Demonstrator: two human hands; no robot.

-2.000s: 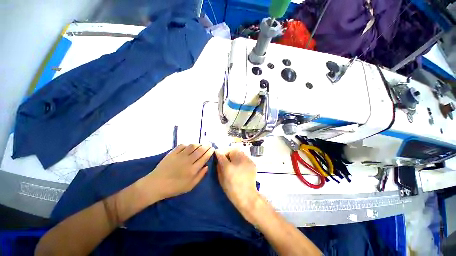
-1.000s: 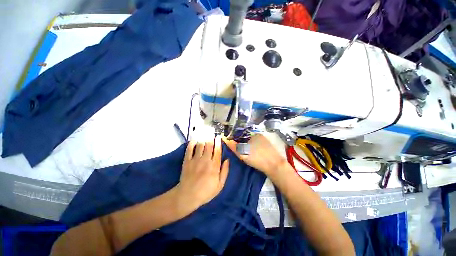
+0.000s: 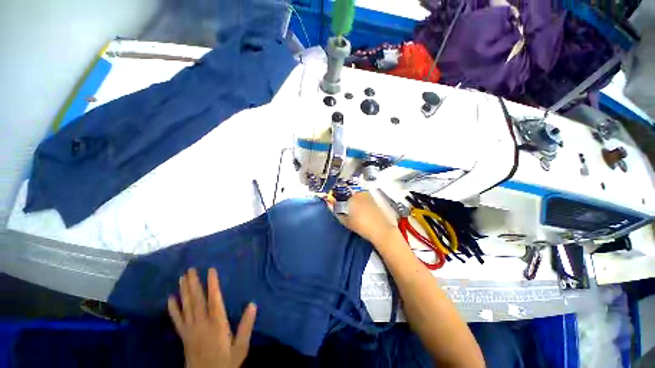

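The navy garment piece (image 3: 208, 259) lies over the front of the machine table, its upper edge reaching the needle area. A narrow navy strap (image 3: 316, 291) curls across it and towards the right. My left hand (image 3: 210, 320) lies on or just above the cloth at the lower left, fingers spread, holding nothing. My right hand (image 3: 365, 215) is at the cloth's edge beside the presser foot (image 3: 316, 183); its fingertips are partly hidden by the machine's front parts, and it seems to pinch the cloth there.
The white sewing machine head (image 3: 402, 129) stands behind and right. Scissors with red and yellow loops (image 3: 424, 241) lie right of my right hand, before thin black strips (image 3: 460, 223). Another navy piece (image 3: 165, 115) stretches across the left. Small metal tools (image 3: 567, 264) lie at right.
My left hand has left the needle area and moved down and left, its fingers now spread. My right hand stays by the needle. The strap now curls over the cloth.
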